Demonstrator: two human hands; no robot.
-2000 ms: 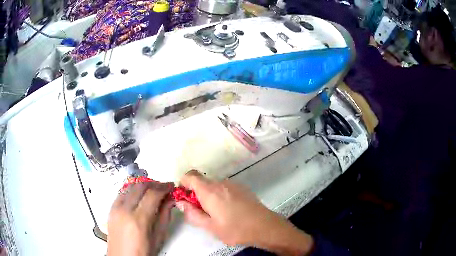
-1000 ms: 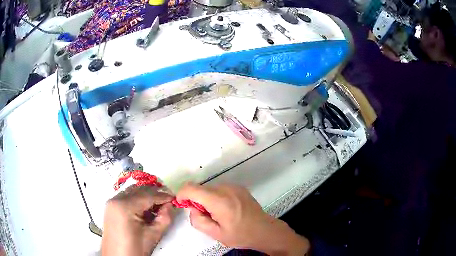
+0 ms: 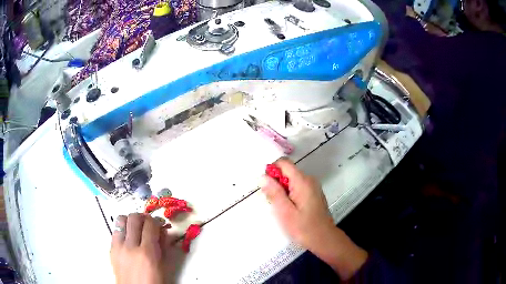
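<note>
Several red frog closures (image 3: 175,206) lie in a small pile on the white machine bed by the needle area (image 3: 136,180). Another red closure (image 3: 191,236) lies apart, just right of my left hand (image 3: 138,244). My left hand rests palm down beside the pile, a ring on one finger; what is under its fingertips is hidden. My right hand (image 3: 297,199) is raised to the right over the bed and holds a red closure (image 3: 277,175) between thumb and fingers.
The white sewing machine head with a blue stripe (image 3: 222,72) spans the view. Pink-handled snips (image 3: 273,137) lie under its arm. Printed fabric (image 3: 111,33) and a thread cone with yellow tip (image 3: 163,21) are behind. A person in dark clothing (image 3: 471,122) is at right.
My hands have moved apart; my right hand has gone right and up with a red closure. A single closure now shows on the bed between them. The view has shifted slightly.
</note>
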